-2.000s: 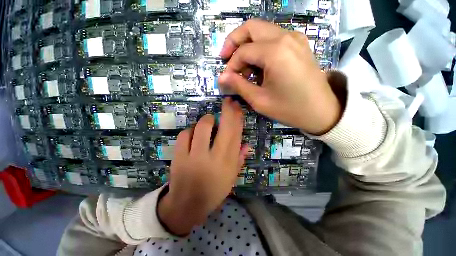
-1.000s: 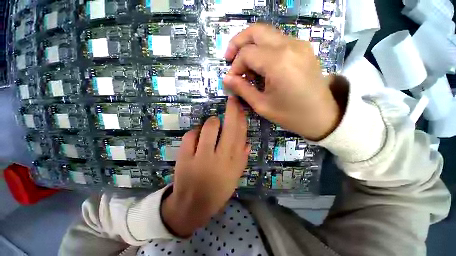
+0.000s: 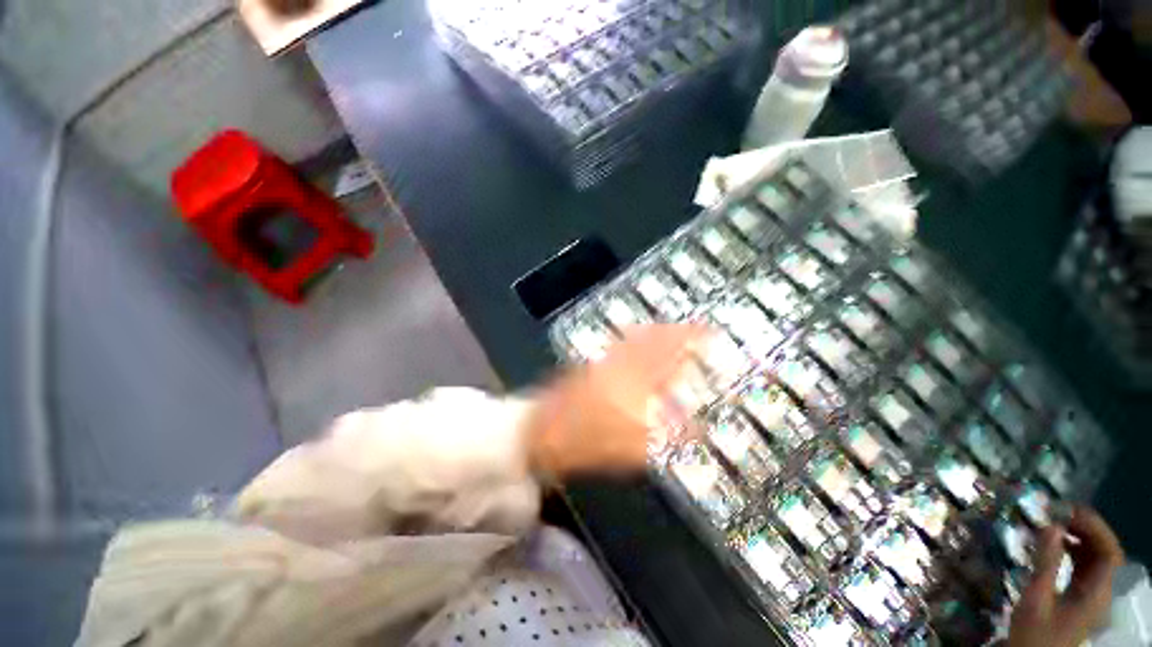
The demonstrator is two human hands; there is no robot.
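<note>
A clear blister tray (image 3: 894, 407) holds rows of small circuit boards (image 3: 798, 521) with silver areas and lies at an angle across the table. My left hand (image 3: 625, 398), blurred, is over the tray's left edge with its fingers stretched out; I see nothing in it. My right hand (image 3: 1074, 581) is at the tray's lower right corner, near the picture's edge, with thumb and fingers bent close together. A small pale spot shows at its fingertips, too unclear to name.
A black phone (image 3: 565, 276) lies beyond the tray's left corner. Behind the tray are pale sheets (image 3: 872, 158), a white bottle (image 3: 798, 89), stacked trays (image 3: 575, 108) and another tray (image 3: 960, 76). A red stool (image 3: 259, 209) stands on the floor at left.
The view has swung left and takes in more of the table and floor. My hands, close together before, are now far apart: left at the tray's left edge, right at its lower right corner.
</note>
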